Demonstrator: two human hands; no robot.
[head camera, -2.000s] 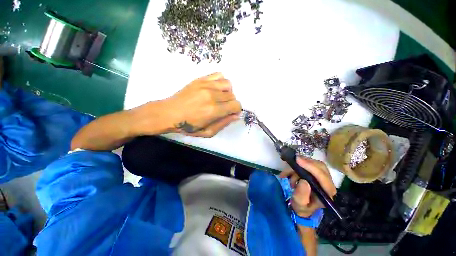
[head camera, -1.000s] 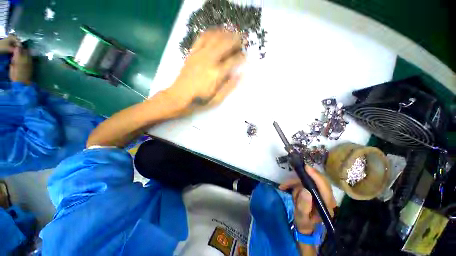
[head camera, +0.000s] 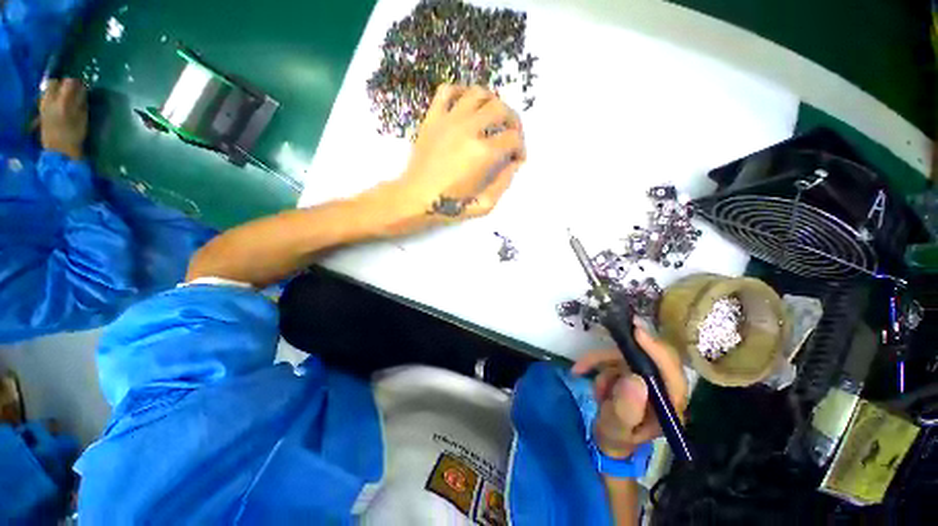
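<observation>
My left hand (head camera: 468, 149) is at the near edge of the large pile of small parts (head camera: 442, 51) on the white sheet (head camera: 638, 103); its fingertips point into the pile and whether they hold a part cannot be told. My right hand (head camera: 633, 396) is closed around the black handle of the soldering iron (head camera: 640, 360), whose metal tip points up and left over the sheet. A small silvery part (head camera: 506, 247) lies alone on the sheet, left of the tip and touched by neither hand. The smaller pile of parts (head camera: 658, 238) lies beyond and beside the iron.
A round tan tub (head camera: 761, 339) with pale pieces stands right of the smaller pile. A black fan (head camera: 802, 231) with a spiral guard is beyond it. A yellow tray (head camera: 872, 452) lies at lower right. A solder reel (head camera: 211, 108) and another person's hand (head camera: 64, 115) are at left.
My left hand moved from the iron's tip up to the large pile, leaving the small silvery part on the sheet. The iron was pulled back to the right, away from that part.
</observation>
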